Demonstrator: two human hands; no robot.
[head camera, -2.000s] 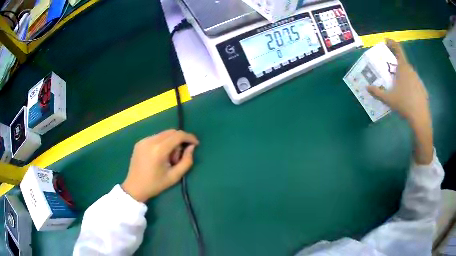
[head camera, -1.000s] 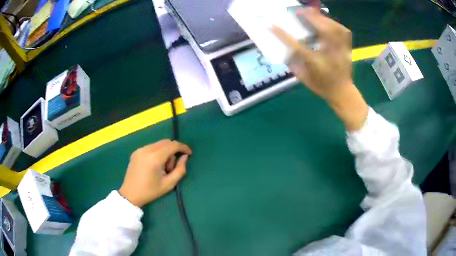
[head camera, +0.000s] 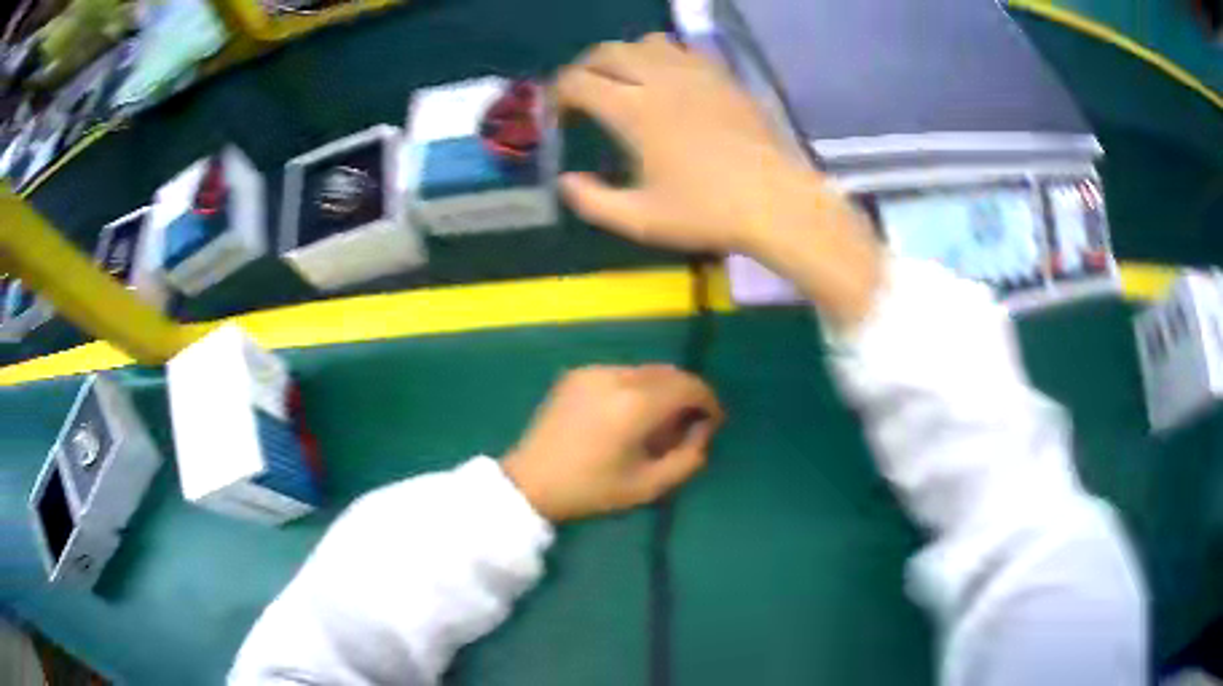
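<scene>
A white box with a blue panel and red picture (head camera: 483, 158) stands on the dark green surface at upper centre-left. My right hand (head camera: 697, 154) is beside it with thumb and fingers apart; nothing is seen in it, and I cannot tell if a fingertip touches the box. An open box with a round disc in black (head camera: 345, 208) stands just left of it. My left hand (head camera: 617, 440) rests curled on the green top over the black cable (head camera: 661, 576); whether it grips the cable is hidden. The digital scale (head camera: 912, 81) shows a bare pan and a blurred display.
Another closed box (head camera: 208, 221) stands farther left behind a yellow post (head camera: 81, 275). A closed box (head camera: 235, 426) and an open pair box (head camera: 91, 476) stand at lower left. A white box (head camera: 1183, 351) stands at the right edge. A yellow strip (head camera: 510, 298) crosses the bench.
The view has turned left. My right hand has moved from over the scale to the box at upper left, and the box it held is no longer in it. My left hand has stayed by the cable.
</scene>
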